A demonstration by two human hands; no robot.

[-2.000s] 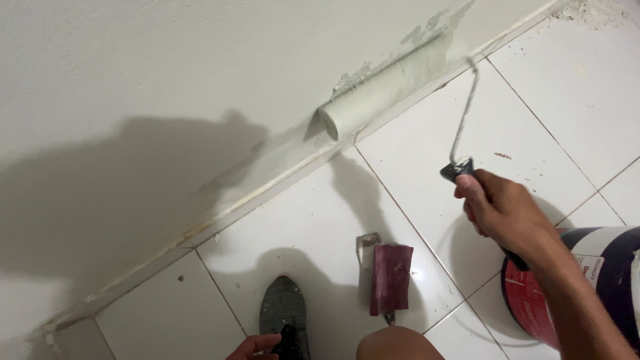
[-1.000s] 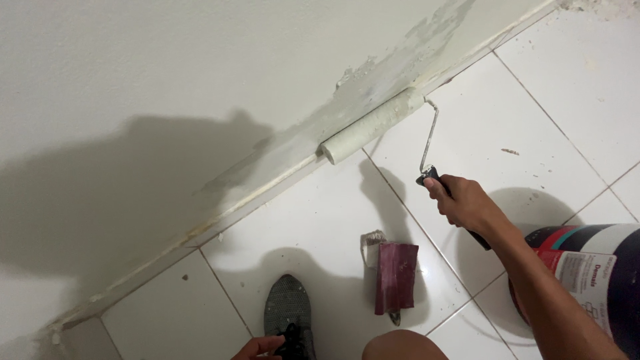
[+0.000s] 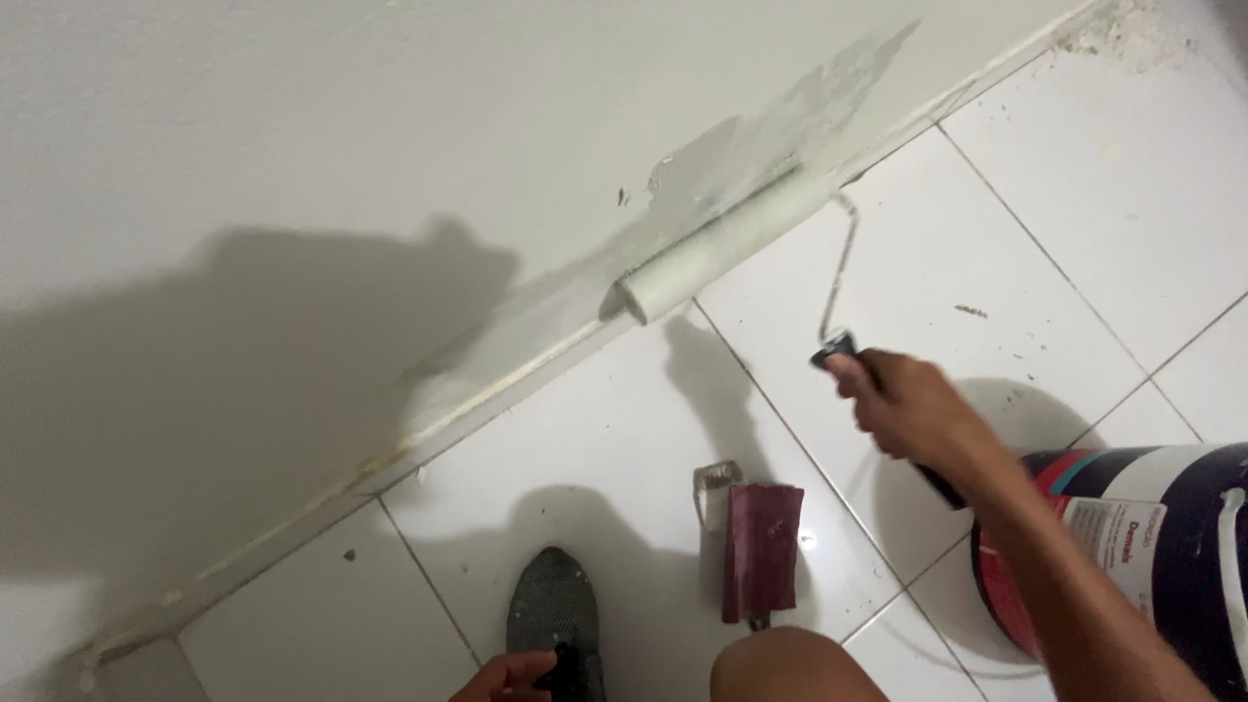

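Note:
My right hand [image 3: 902,405] is closed around the black handle of a paint roller. The white roller sleeve [image 3: 726,244] lies against the bottom of the wall [image 3: 322,117], just above the baseboard, over a darker, patchy grey area. A bent wire frame [image 3: 840,263] joins the handle to the sleeve's far end. At the bottom edge, my left hand [image 3: 507,675] shows only in part, fingers curled beside a small black object [image 3: 563,673] over the shoe; whether it holds that object is unclear.
A maroon-covered tool [image 3: 762,551] lies on the white tiled floor beside a small whitish object [image 3: 717,492]. A large paint bucket [image 3: 1185,478] stands at the right under my forearm. My grey shoe [image 3: 553,600] and knee are at the bottom. Debris lies at the upper right corner.
The roller went down to the wall's foot by one second ago, and is now slightly higher on the wall again. My right hand moved with it. The maroon tool has stayed in place.

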